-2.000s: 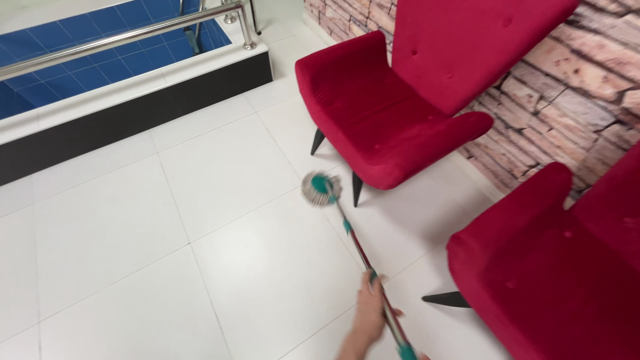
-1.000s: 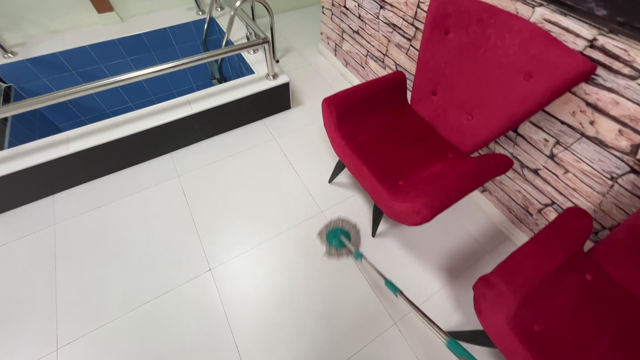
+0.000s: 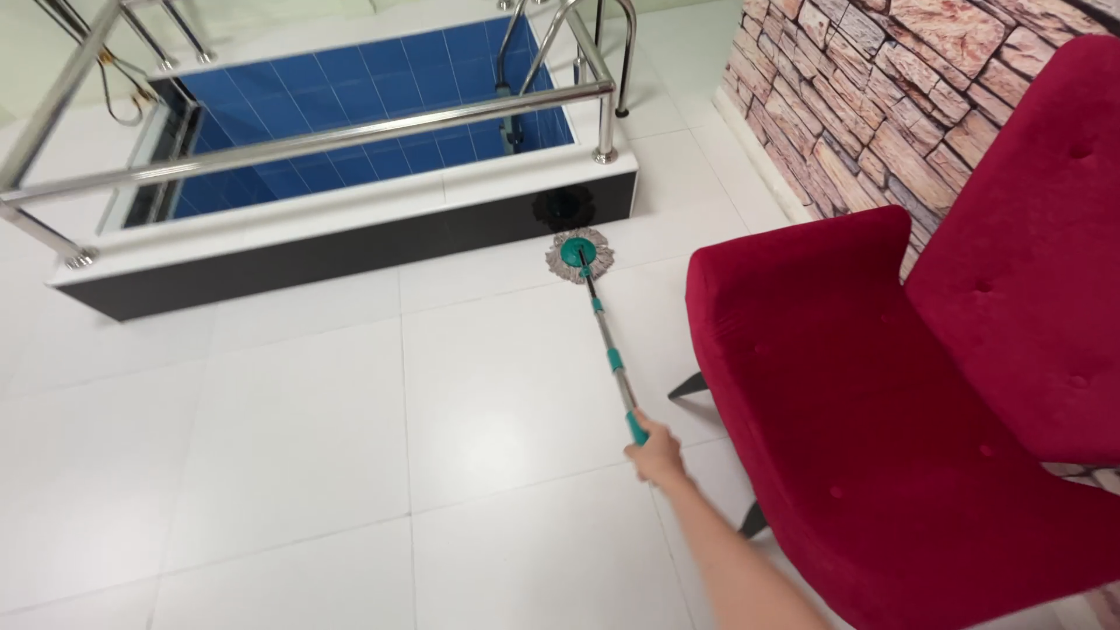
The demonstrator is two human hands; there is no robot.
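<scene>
A round string mop (image 3: 580,255) with a green plastic hub lies on the white tiled floor, close against the black side of the raised pool surround. Its metal telescopic handle (image 3: 607,332), with green collars, slants down towards me. My right hand (image 3: 656,451) is closed around the green grip at the near end of that handle, arm stretched out from the lower right. My left hand is out of view.
A red upholstered armchair (image 3: 822,385) with dark legs stands right of the handle, by a stone-patterned wall (image 3: 849,114). Steel railings (image 3: 350,136) edge the blue-tiled pool (image 3: 350,87). White floor tiles (image 3: 297,437) extend to the left.
The mop head has moved from beside the armchair's front leg to the pool surround. My right hand and forearm now show; one second ago no hand was visible. The view has shifted left.
</scene>
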